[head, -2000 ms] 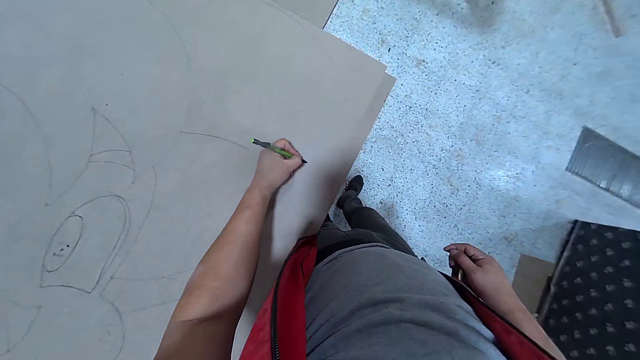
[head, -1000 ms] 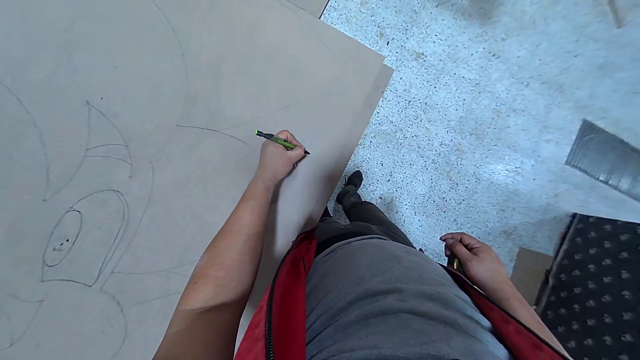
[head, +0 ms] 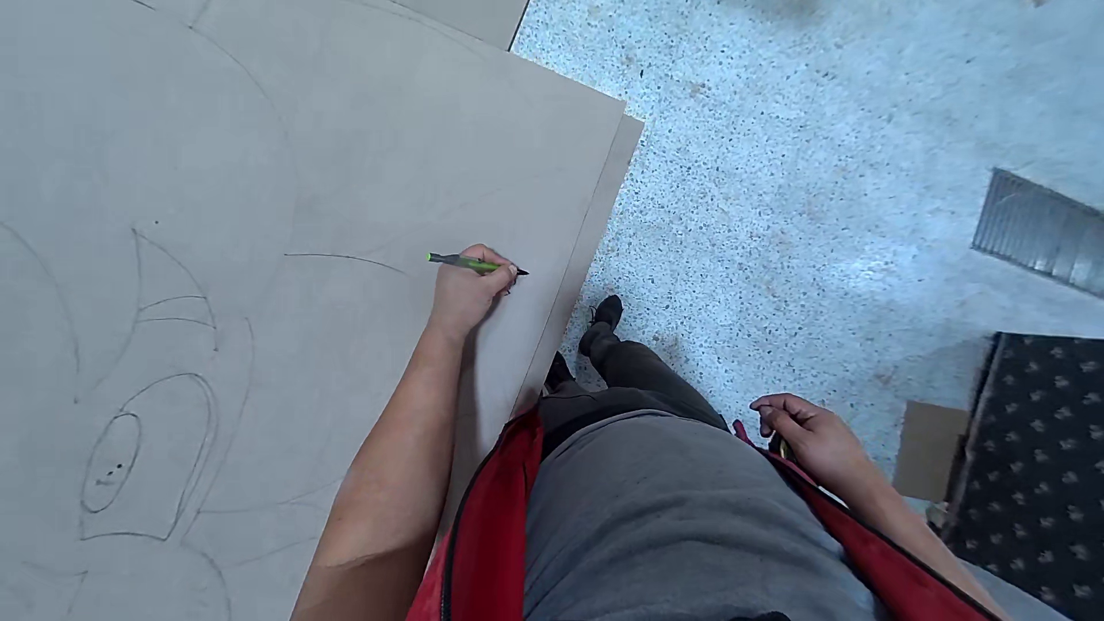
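Observation:
My left hand (head: 474, 289) grips a green and black pen or pencil (head: 461, 262), its dark tip pointing right, close to the right edge of a large grey-beige board or sheet (head: 371, 172). Whether the tip touches the surface cannot be told. Left of the hand runs a thin curved line (head: 345, 256). Farther left are drawn outlines, among them an eye-like shape (head: 151, 457) and a pointed, banded shape (head: 172, 285). My right hand (head: 806, 431) hangs by my waist with curled fingers, beside a small dark and yellow object (head: 782, 447); whether it holds this is unclear.
Another sheet edge (head: 617, 164) shows beneath the board. Speckled floor (head: 776, 216) lies to the right, with a ribbed, translucent panel (head: 1044, 233) on it. At the lower right are a brown flat piece (head: 931, 448) and a dark patterned surface (head: 1035, 457). My shoe (head: 608, 310) is beside the board.
The pen or pencil has tilted slightly in my left hand, which stays near the same part of the board. My right hand remains by my waist.

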